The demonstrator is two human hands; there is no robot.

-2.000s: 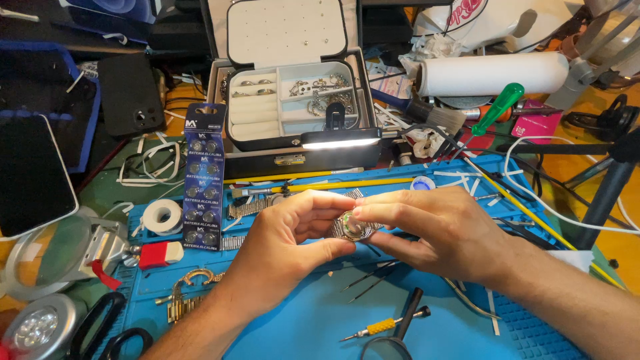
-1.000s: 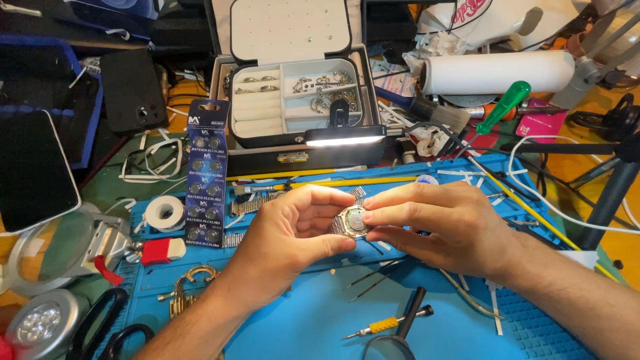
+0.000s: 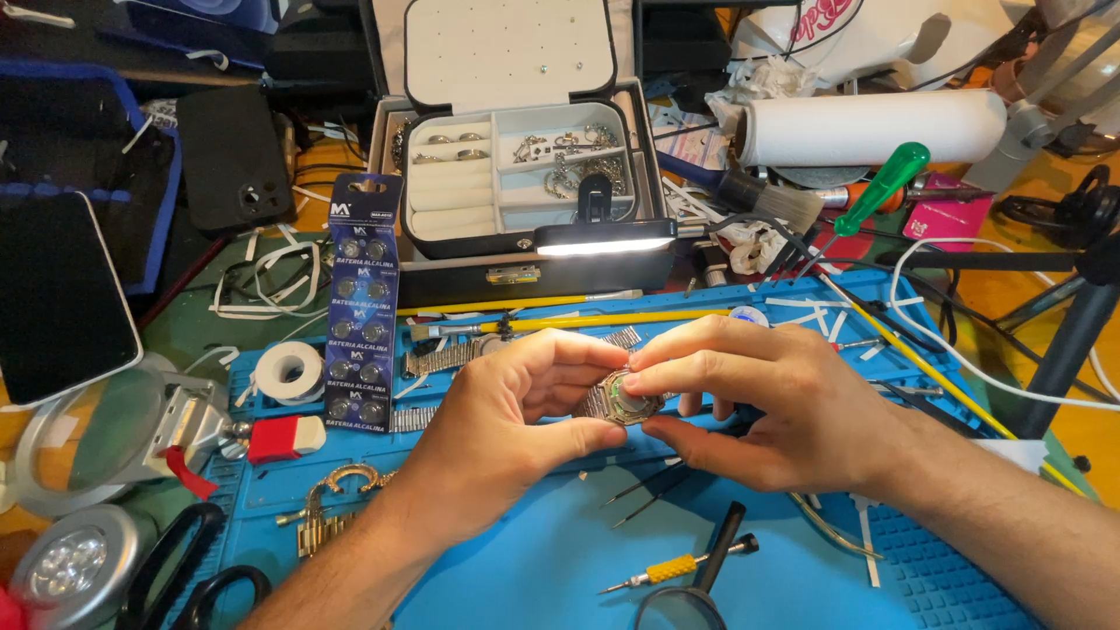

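Note:
A metal wristwatch (image 3: 632, 404) with its inside showing is held over the blue work mat (image 3: 507, 525). My left hand (image 3: 525, 398) grips its left side and bracelet between thumb and fingers. Against its right side and top rest the thumb and fingertips of my right hand (image 3: 752, 402). Part of the bracelet is hidden by the fingers. Below the hands lie tweezers (image 3: 643, 492), a precision screwdriver with a yellow grip (image 3: 672, 569) and a black-handled magnifying glass (image 3: 681, 608). A card of button cells (image 3: 361, 302) lies to the left.
Behind the mat stands an open jewellery box (image 3: 516, 197) with a lit lamp (image 3: 604, 238) on its edge. Yellow-handled brushes (image 3: 612, 320) lie before it. Scissors (image 3: 179, 560), a flashlight (image 3: 83, 564) and a tape roll (image 3: 290, 372) are at left, a green-handled screwdriver (image 3: 884, 188) and white cable (image 3: 927, 367) at right.
The watch has tilted in my hands, and my right fingertips have shifted over it. Both hands have kept hold of it.

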